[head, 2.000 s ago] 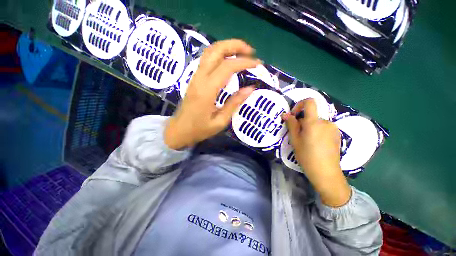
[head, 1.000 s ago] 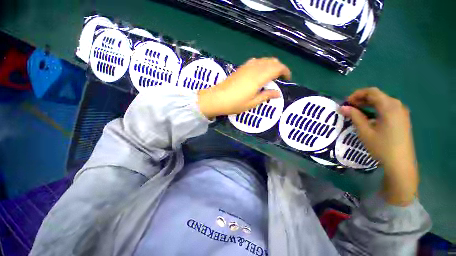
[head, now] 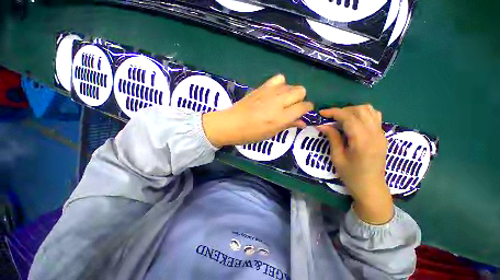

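Note:
A long black shiny label strip lies across the bench in front of me, with white round labels bearing short dark bars, such as the label at its right end. My left hand is over the middle of the strip, fingertips bent together at its far edge; whether they grip anything is unclear. My right hand is just right of it, thumb and finger pinched on a small thin bit, blurred. The two hands' fingertips nearly meet above the gap between two labels. The hands partly cover the labels below.
A thicker pile of glossy label strips lies farther back on the green bench. Another white circle shows under the strip's left end. Beyond the near bench edge are a dark slatted crate, a blue floor and something red at lower right.
My right hand has moved left from the strip's right end to beside my left hand. My left fingers have closed together and the right-end label is uncovered. The view has also shifted.

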